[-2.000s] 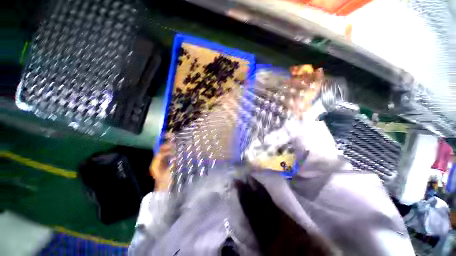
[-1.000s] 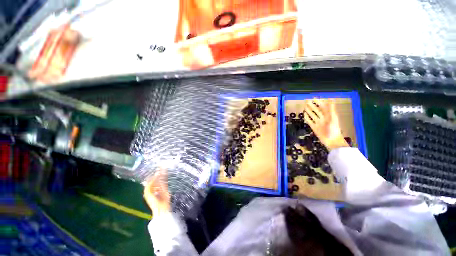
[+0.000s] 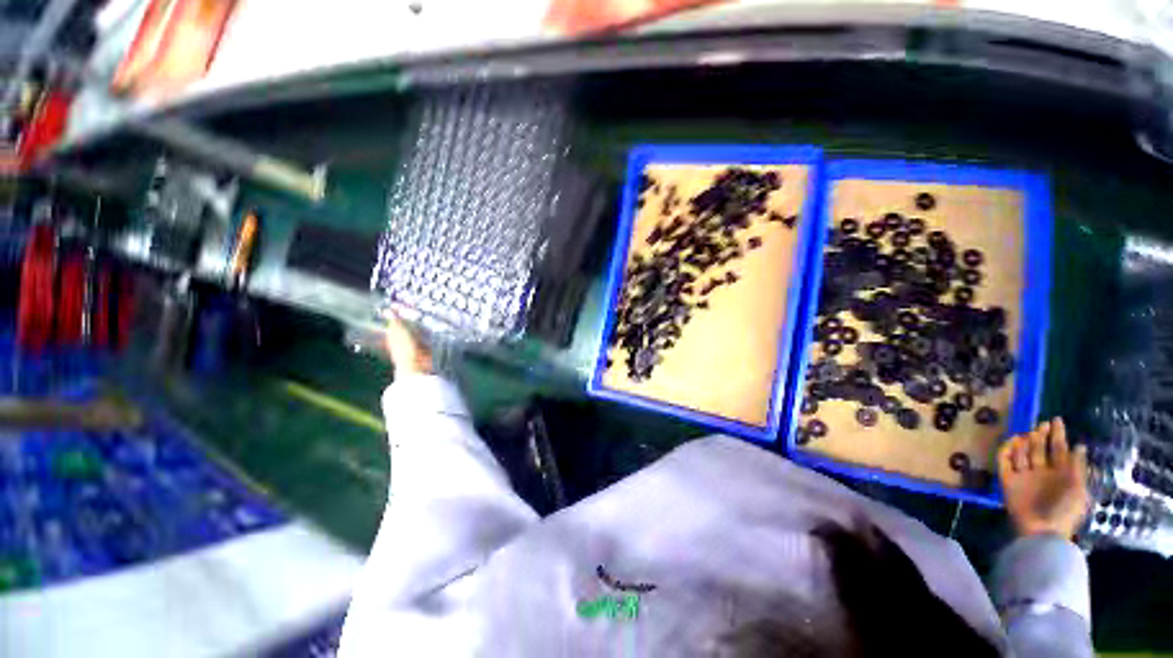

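An empty clear blister tray (image 3: 470, 206) lies on the bench at the left, on or with a stack of such trays. My left hand (image 3: 409, 347) is at its near left corner, fingertips touching the edge; whether they grip it is unclear. Two shallow blue bins stand side by side. The left bin (image 3: 684, 411) and the right bin (image 3: 1033, 283) have tan liners with small black parts (image 3: 701, 244) and black rings (image 3: 907, 315) scattered on them. My right hand (image 3: 1045, 482) is at the right bin's near right corner, empty, fingers slightly apart.
Black trays (image 3: 572, 264) lie between the clear tray and the left bin. Clear trays (image 3: 1132, 482) show, blurred, at the right edge. A raised white surface (image 3: 425, 32) runs along the back. A black object (image 3: 527, 450) is below the bench edge.
My left hand has moved the clear tray left, away from the left bin, and it now lies flat. My right hand has left the rings and moved to the bin's near corner.
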